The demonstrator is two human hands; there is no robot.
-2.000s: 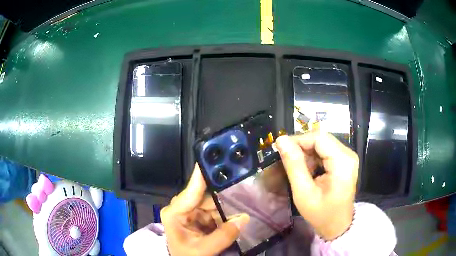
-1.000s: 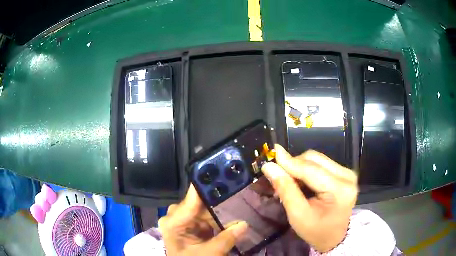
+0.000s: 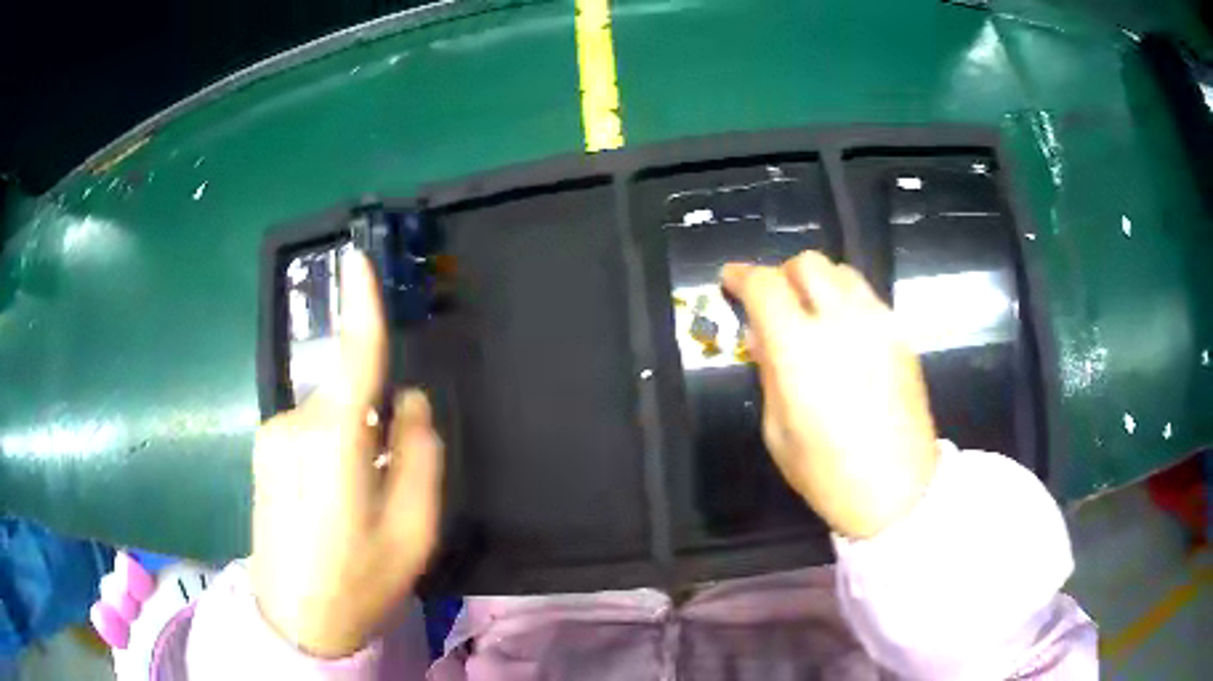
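My left hand (image 3: 339, 492) holds a smartphone (image 3: 410, 266) over the left part of the black tray (image 3: 641, 386). The phone is blurred and steeply tilted. Its dark blue camera end points away from me, with an orange spot beside it. My right hand (image 3: 845, 399) is over the phone lying in the slot right of the middle (image 3: 732, 439). Its fingertips are near small orange-gold flex cables (image 3: 705, 329) on that screen. Whether the fingertips pinch a part cannot be told.
Phones lie face up in the far-left slot (image 3: 309, 299) and the far-right slot (image 3: 951, 253). The tray lies on a green surface (image 3: 439, 113) with a yellow stripe (image 3: 599, 80). A white-pink fan (image 3: 166, 619) is partly visible at lower left.
My left hand has moved the phone left and away from me, and it is now steeply tilted. My right hand has left that phone and moved over the flex cables. The view has shifted.
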